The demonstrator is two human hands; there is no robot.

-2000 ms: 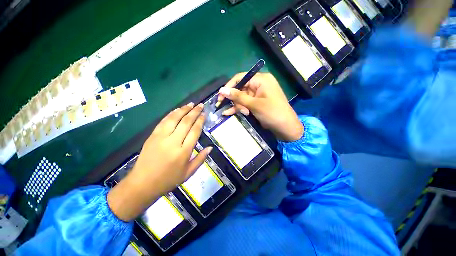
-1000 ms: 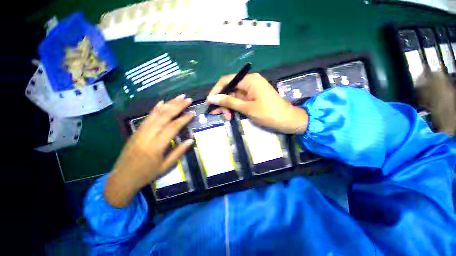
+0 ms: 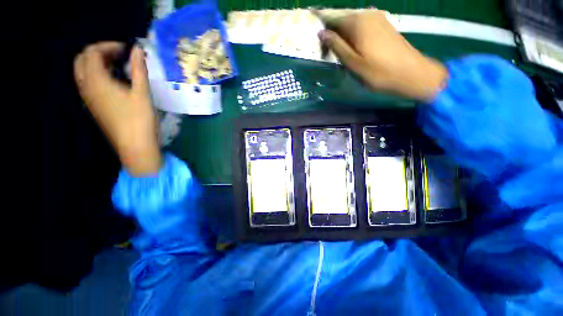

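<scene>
My left hand (image 3: 117, 108) is raised at the left, beside the blue bin, with thumb and fingers apart and nothing visible in it. My right hand (image 3: 386, 55) is over the release liner strip (image 3: 281, 31) at the top, its fingertips at the strip; blur hides whether it grips the strip or the tweezers. The black foam tray (image 3: 297, 179) lies in front of me. Several phone mid-frame assemblies (image 3: 268, 185) sit in its slots, dark ends away from me. The rightmost one is partly shaded near my right sleeve.
The blue parts bin (image 3: 225, 46) holds peeled tan scraps (image 3: 204, 57). Used liner strips (image 3: 185, 99) lie under and beside it. A sheet of white dots (image 3: 271, 88) lies between bin and tray. A dark object (image 3: 543, 28) stands at the top right.
The view has shifted. My left hand has left the tray and moved beside the bin. My right hand has moved from the phones to the liner strip; the tweezers no longer show clearly.
</scene>
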